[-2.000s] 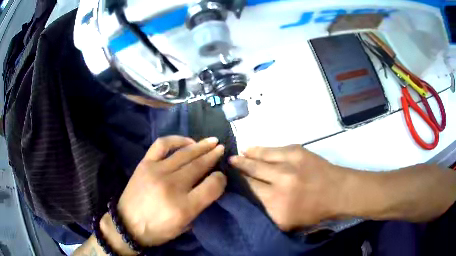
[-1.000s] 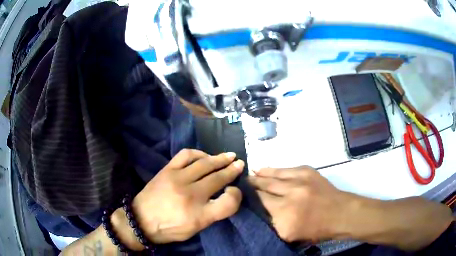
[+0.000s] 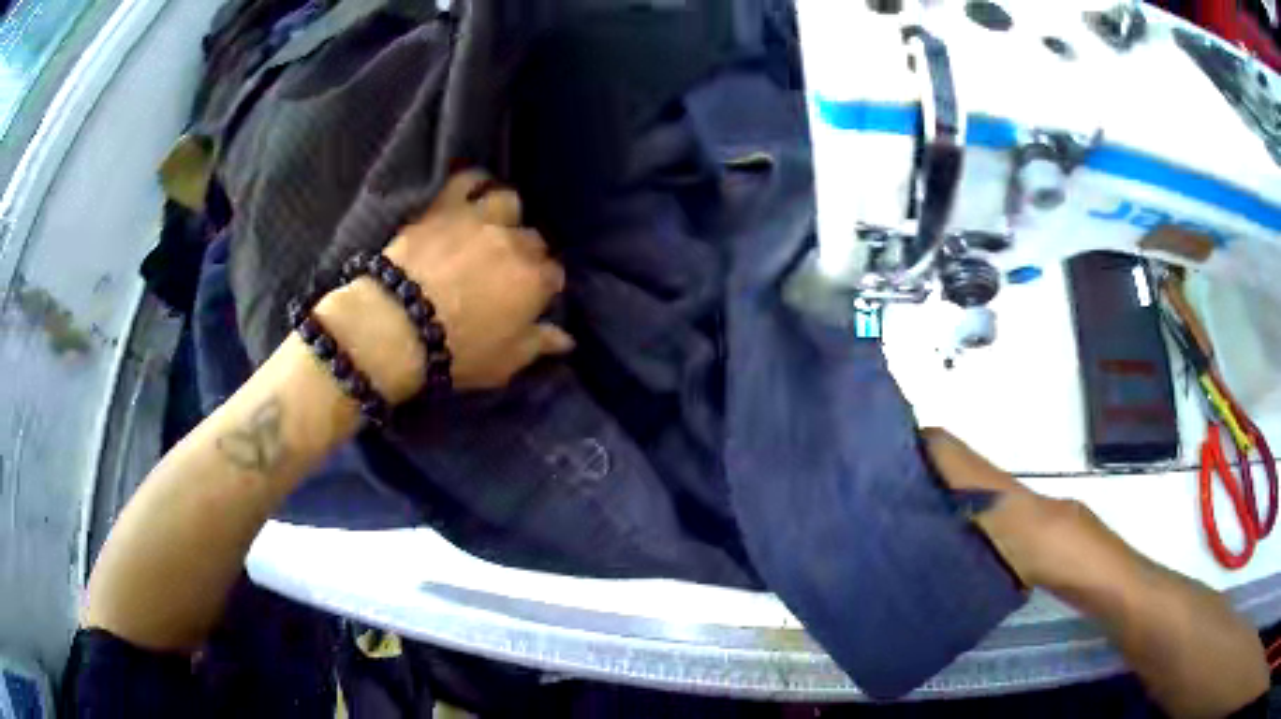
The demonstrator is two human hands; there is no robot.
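Note:
The navy garment piece [image 3: 857,478] lies from under the sewing machine head [image 3: 899,183] down over the table's front edge. My left hand [image 3: 485,288] is on the dark garment heap at the left, its fingers curled into the brown pinstripe cloth [image 3: 330,155]; the fingertips are partly hidden. My right hand [image 3: 990,492] is at the right edge of the navy piece, with its fingers partly hidden by the cloth. The needle area is at the top edge of the navy piece and is too blurred to make out.
A smartphone [image 3: 1124,358] lies right of the machine head, with red-handled scissors [image 3: 1233,492] beside it. A measuring strip [image 3: 604,653] runs along the table's front edge. A worn pale sill [image 3: 70,323] is at the far left.
The view has shifted left. My left hand has moved from near the needle to the garment heap. My right hand has moved to the navy piece's edge, and that piece now lies spread flat.

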